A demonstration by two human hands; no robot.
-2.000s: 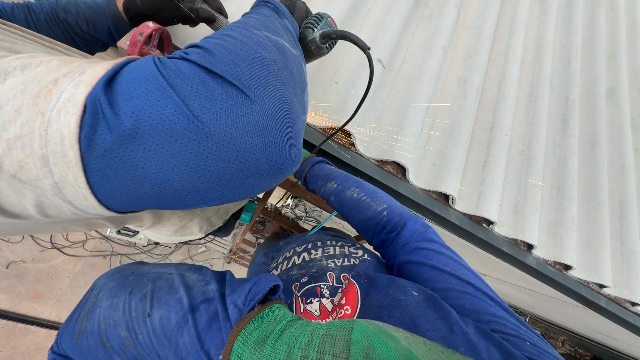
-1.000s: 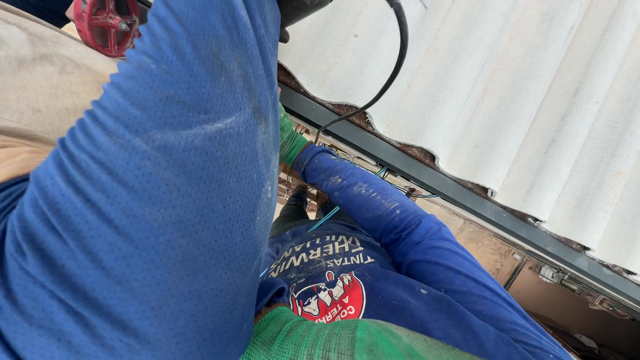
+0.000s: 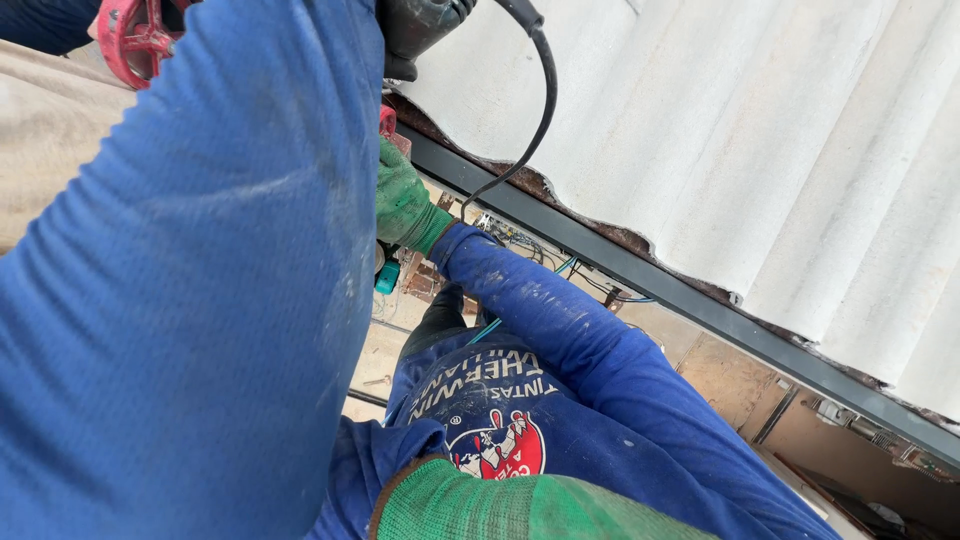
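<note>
My right hand (image 3: 409, 199), in a green glove, is below the dark metal edge beam (image 3: 570, 217), beside a red metal part (image 3: 388, 124). A co-worker's blue sleeve hides its fingers, so its hold is unclear. My left hand (image 3: 540, 506), also green-gloved, lies bent across in front of my blue shirt (image 3: 480, 390) at the bottom edge; its fingers are out of frame. A black corded power tool (image 3: 420, 30) is at the top, partly behind the co-worker's sleeve (image 3: 202, 247). Its cord (image 3: 551, 97) loops down over the roof edge.
Corrugated roofing sheets (image 3: 712, 135) with a rough, dark edge fill the upper right. A red wheel-like part (image 3: 142, 41) is at upper left. Far below are tangled wires (image 3: 517, 240), a teal object (image 3: 388, 277) and the ground. Thin blue-green cable (image 3: 486, 330) crosses near my shirt.
The co-worker's blue sleeve now covers much more of the left side. Sparks seen over the roofing two seconds ago are gone. My right glove shows more than it did then.
</note>
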